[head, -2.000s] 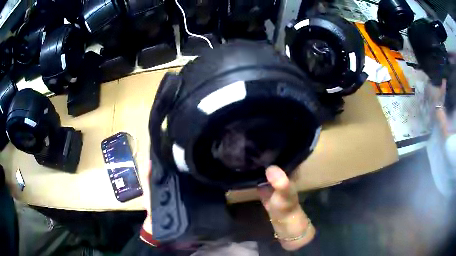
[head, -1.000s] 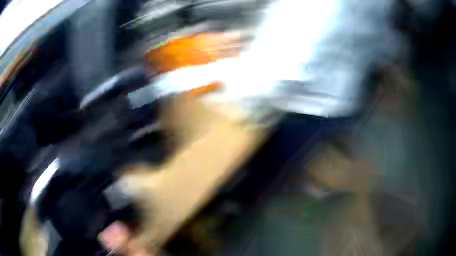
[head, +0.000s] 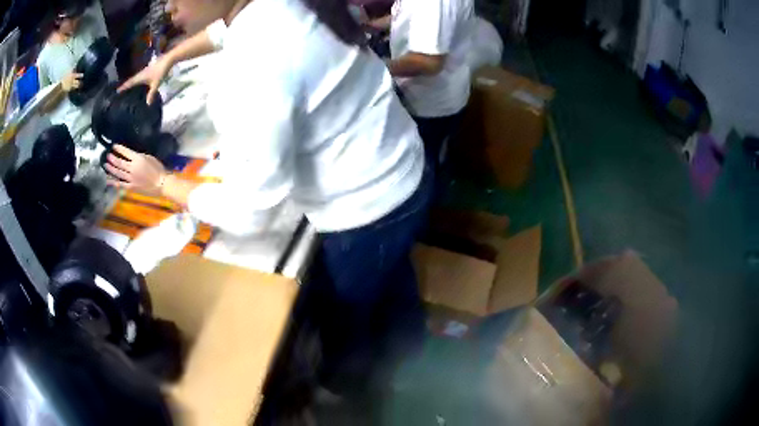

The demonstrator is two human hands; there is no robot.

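Neither my left hand nor my right hand is in view. A large dark, glossy shape (head: 75, 383) fills the lower left corner, cut off by the picture's edge; it looks like part of a fan, and what holds it is hidden. A black portable fan (head: 96, 295) with white light strips stands just beyond it at the left, on the tan cardboard-covered bench (head: 241, 333).
A person in a white shirt (head: 333, 116) leans over orange-striped material (head: 150, 216) with both hands on a black fan (head: 125, 116). Two more people stand farther back. Open cardboard boxes (head: 541, 366) and a closed carton (head: 508, 125) stand on the green floor.
The view has swung right, through a blurred frame, from the bench to the neighbouring station and floor. The large fan, my hands and the phone have left the clear view.
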